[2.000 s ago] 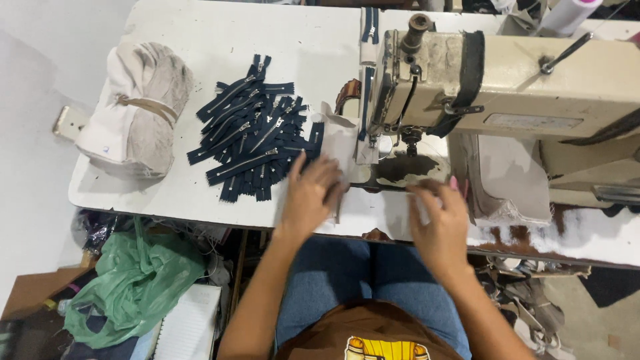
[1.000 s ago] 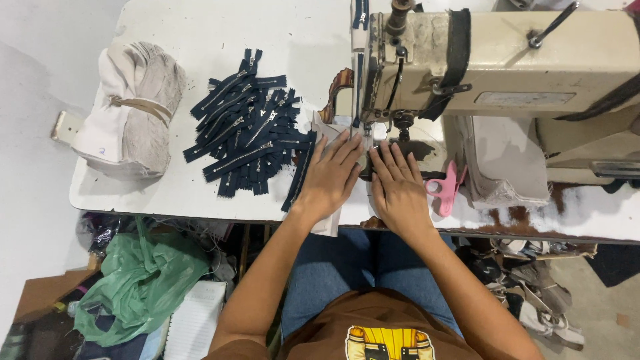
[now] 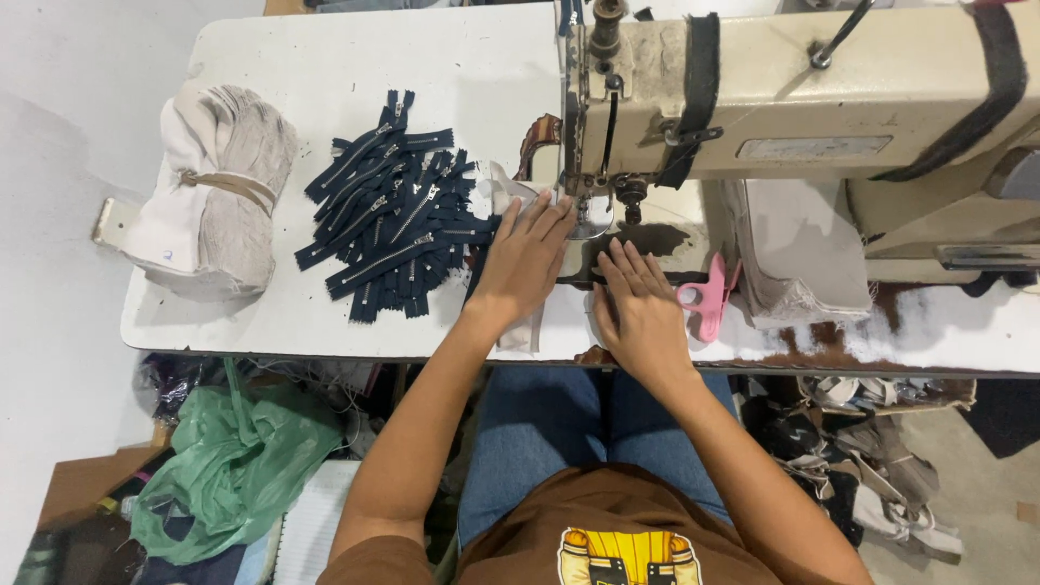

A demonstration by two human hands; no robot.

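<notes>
My left hand (image 3: pixel 524 256) lies flat on a light fabric piece (image 3: pixel 520 335), beside the presser foot (image 3: pixel 587 218) of a beige sewing machine (image 3: pixel 780 97). Part of a dark zipper shows by that hand's wrist. My right hand (image 3: pixel 642 313) rests palm down at the front of the machine bed, fingers slightly apart; whether fabric lies beneath it, I cannot tell. Just right of it are pink thread snips (image 3: pixel 712 299). A heap of navy zippers with metal teeth (image 3: pixel 398 215) is left of my left hand.
A tied bundle of light fabric pieces (image 3: pixel 215 195) stands at the table's left. More stacked fabric pieces (image 3: pixel 800 244) sit under the machine arm. The white table's front edge (image 3: pixel 325 354) runs before my lap. Below are a green plastic bag (image 3: pixel 244 463) and scraps (image 3: pixel 886 471).
Both hands were raised and apart two seconds ago; they have come down beside the presser foot. The right hand has since shifted a little toward the table's front. The pink snips now show.
</notes>
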